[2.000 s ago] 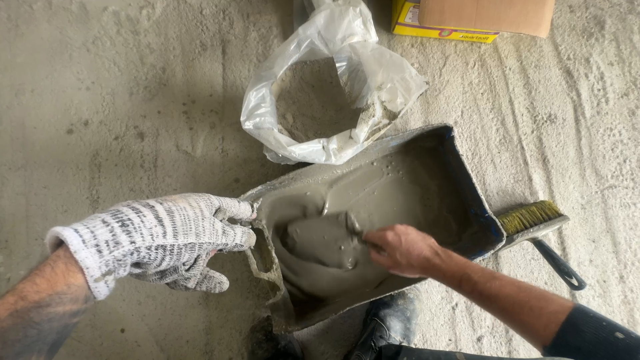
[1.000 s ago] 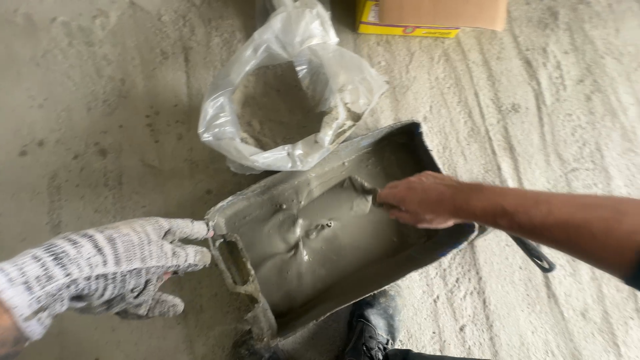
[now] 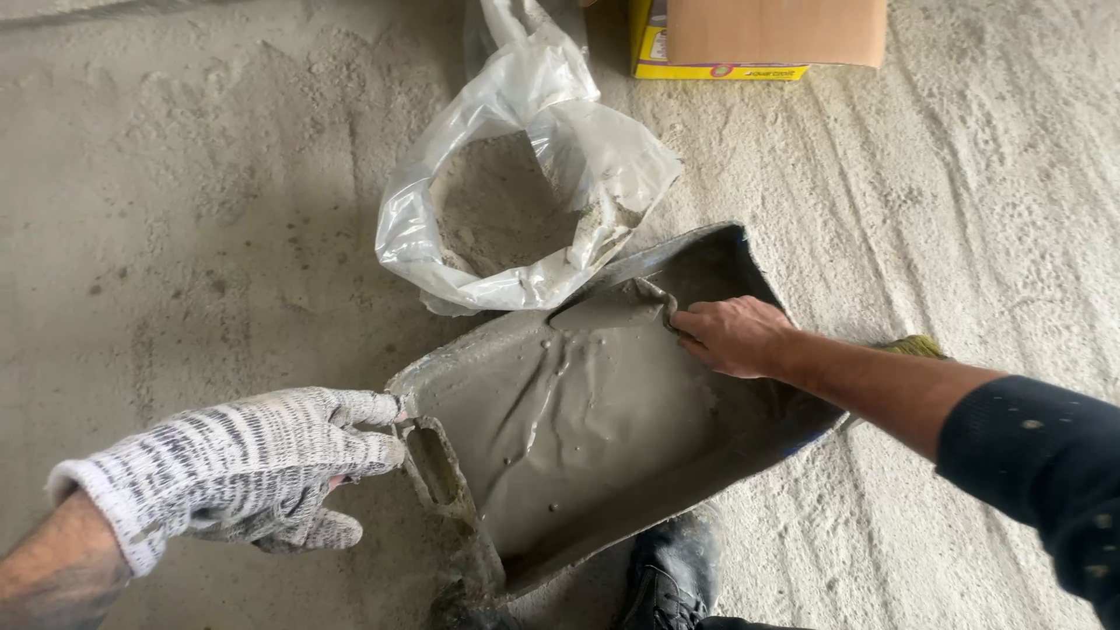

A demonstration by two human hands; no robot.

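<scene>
Wet grey mortar (image 3: 577, 411) lies in a dark plastic tub (image 3: 612, 538) with a handle slot at its left end. My bare right hand (image 3: 739, 337) grips a mortar-coated trowel (image 3: 612, 306), whose blade rests in the mix near the tub's upper wall; its handle is hidden in my fist. My left hand (image 3: 262, 464), in a knitted black-and-white glove, has its fingertips against the rim beside the handle slot, fingers apart. Whether it presses or merely touches the rim I cannot tell. A clear plastic bag (image 3: 525, 280) of dry grey powder (image 3: 503, 206) stands open just above the tub.
A yellow box (image 3: 722, 72) with a brown cardboard flap (image 3: 774, 31) sits at the top. A brush with yellowish bristles (image 3: 914, 346) lies right of the tub, partly behind my right arm. A dark shoe (image 3: 661, 586) is below the tub on the rough concrete floor (image 3: 219, 289).
The trowel in my right hand has moved from the middle of the mortar toward the tub's upper wall. My gloved left hand stays by the handle end. The view has shifted.
</scene>
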